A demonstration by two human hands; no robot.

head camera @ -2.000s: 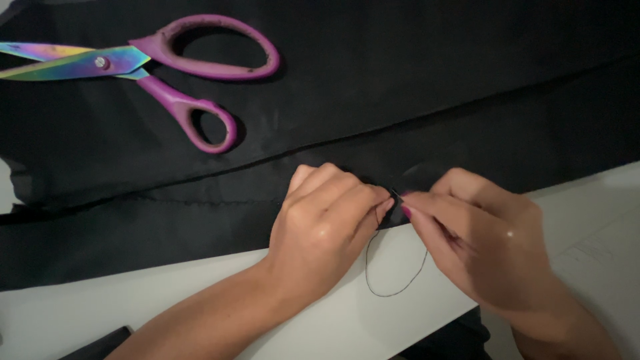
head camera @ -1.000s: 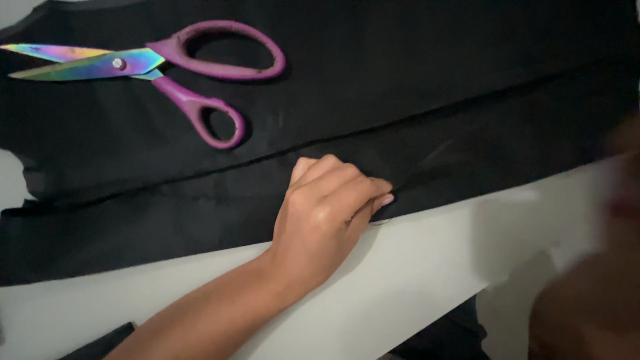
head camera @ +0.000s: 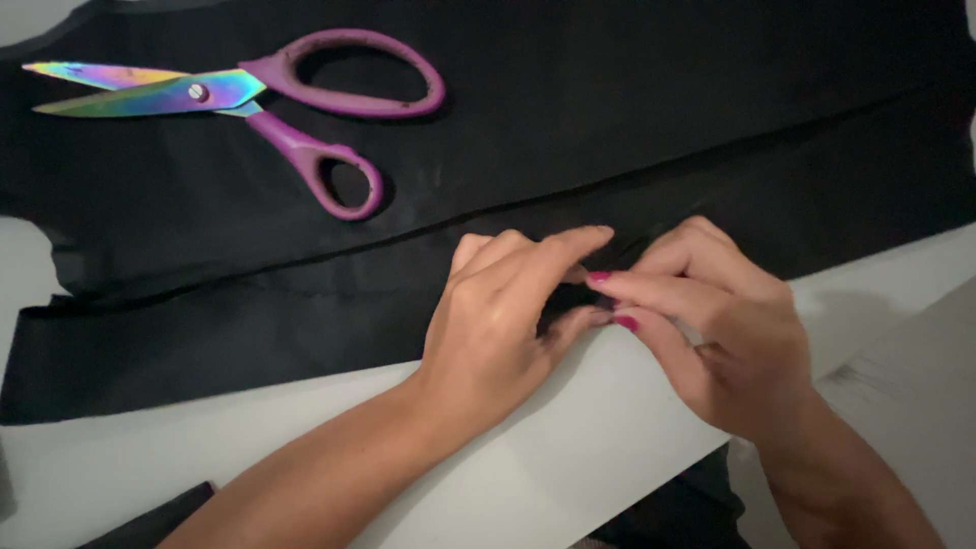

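Black fabric (head camera: 320, 328) lies across a white surface, with a folded edge running diagonally over it. My left hand (head camera: 496, 313) rests on the fabric near its lower edge, the thumb on that edge and the index finger raised a little. My right hand (head camera: 709, 320) meets it from the right, thumb and index fingertips close together at the cloth edge, touching or almost touching my left fingertips. What the right fingertips pinch is too small to tell; no needle or thread can be made out. Scissors (head camera: 229, 91) with iridescent blades and purple handles lie slightly open on the fabric, up and left of my hands.
The white tabletop (head camera: 610, 427) shows below the fabric, its front edge slanting at lower right. A dark flat object (head camera: 160, 518) lies at the lower left beside my left forearm. Dark cloth (head camera: 671, 503) shows below the table edge.
My right hand moved away to the lower right, blurred, one second ago, and is back at my left fingertips. Two seconds ago a dark thread loop hung below the hands. My left index finger has lifted.
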